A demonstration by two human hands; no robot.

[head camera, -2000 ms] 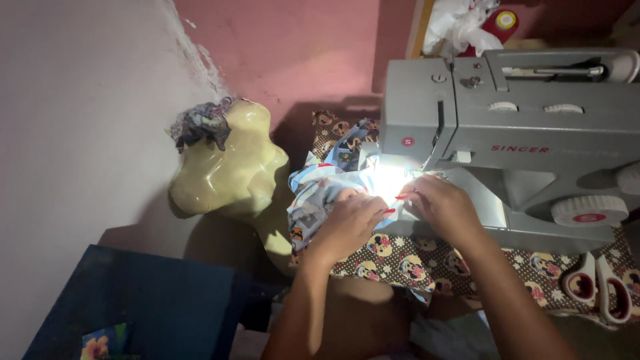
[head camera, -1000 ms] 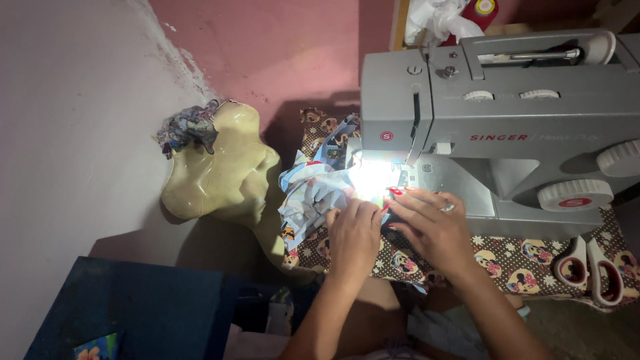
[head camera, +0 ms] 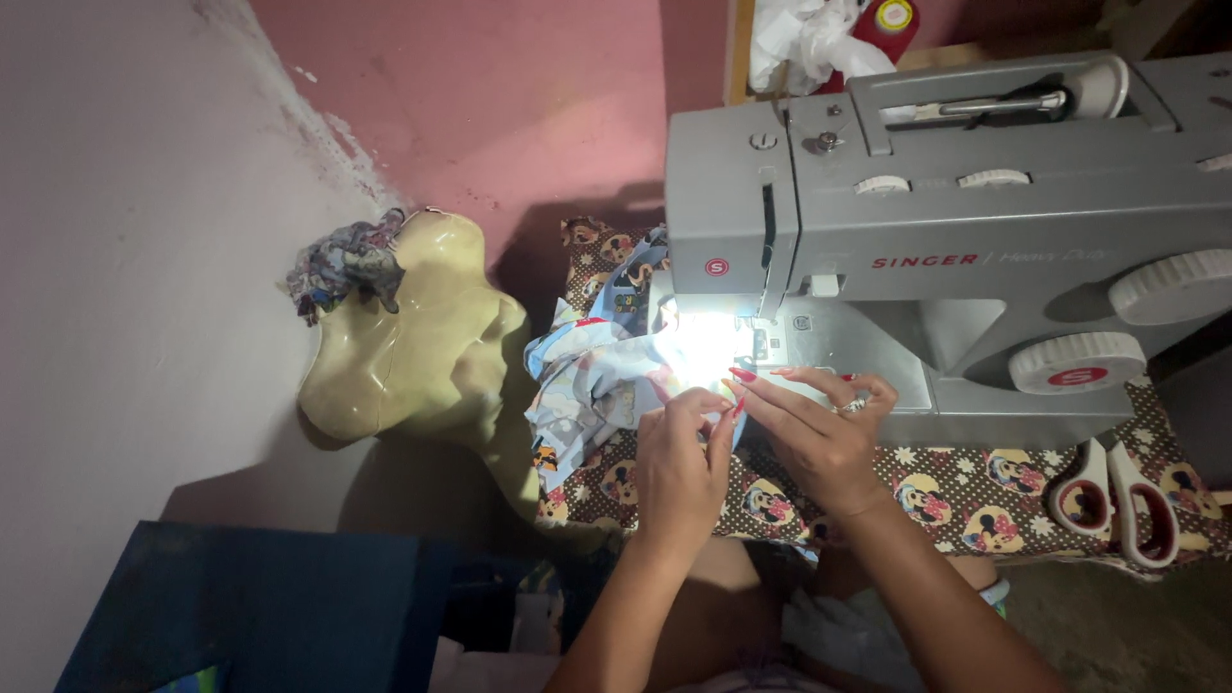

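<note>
Light blue printed fabric [head camera: 602, 371] lies bunched at the left of a grey Singer sewing machine [head camera: 962, 217] and runs under its brightly lit needle area. My left hand [head camera: 685, 452] pinches the fabric's near edge between thumb and fingers, just in front of the needle area. Close beside it, my right hand [head camera: 818, 433], with red nails and a ring, has its index fingertip at the same edge and its other fingers spread over the machine bed. Glare hides the needle and presser foot.
White-handled scissors [head camera: 1121, 505] lie on the patterned table cover [head camera: 914, 491] at right. A cream mannequin torso [head camera: 414, 337] with a scrunched printed cloth [head camera: 351, 265] stands left. A dark blue surface [head camera: 260, 606] is at lower left. A red thread cone [head camera: 885, 29] and white plastic bag [head camera: 808, 43] sit behind the machine.
Both hands stay by the needle area. My left hand, flatter on the fabric a second ago, now pinches its edge. The right hand's fingers have spread.
</note>
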